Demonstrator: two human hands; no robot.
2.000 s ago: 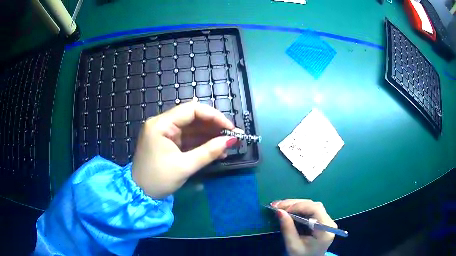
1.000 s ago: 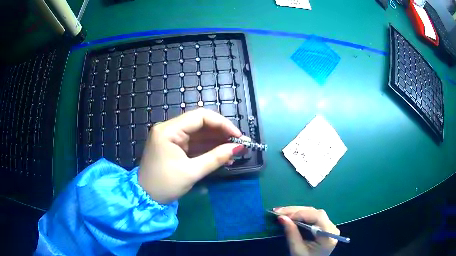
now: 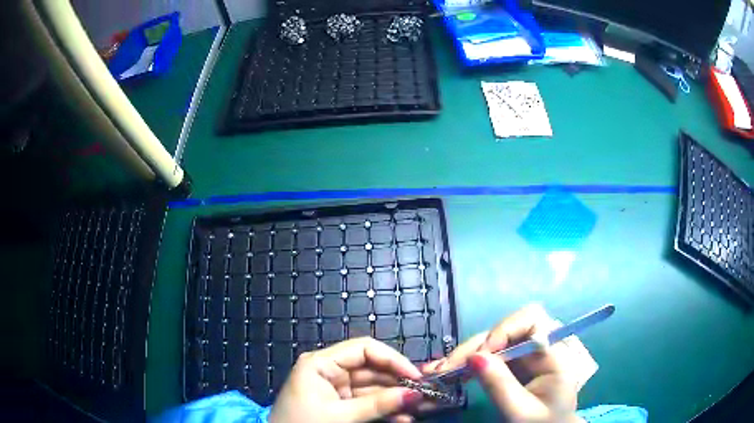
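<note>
My left hand [image 3: 347,384] pinches a small dark and silvery part [image 3: 428,390] between thumb and fingertips, over the lower right corner of the black compartment tray [image 3: 306,306]. My right hand [image 3: 529,363] holds a slim silvery pen-like tool [image 3: 570,326]. Its tip end is at the part, close to my left fingertips; whether it touches cannot be told. A pale paper piece [image 3: 585,363] shows partly behind my right hand.
A rear tray [image 3: 331,87] carries three silvery clumps. Other trays stand left [image 3: 95,289] and right [image 3: 718,206]. A blue mat [image 3: 558,218], a marked white paper [image 3: 517,109], a blue bin [image 3: 496,49] and a cream post [image 3: 124,107] are also present.
The view has tilted up, bringing the rear tray and bin into sight. My right hand has moved up and left to my left hand, bringing the tool to the part. My left hand still pinches the part.
</note>
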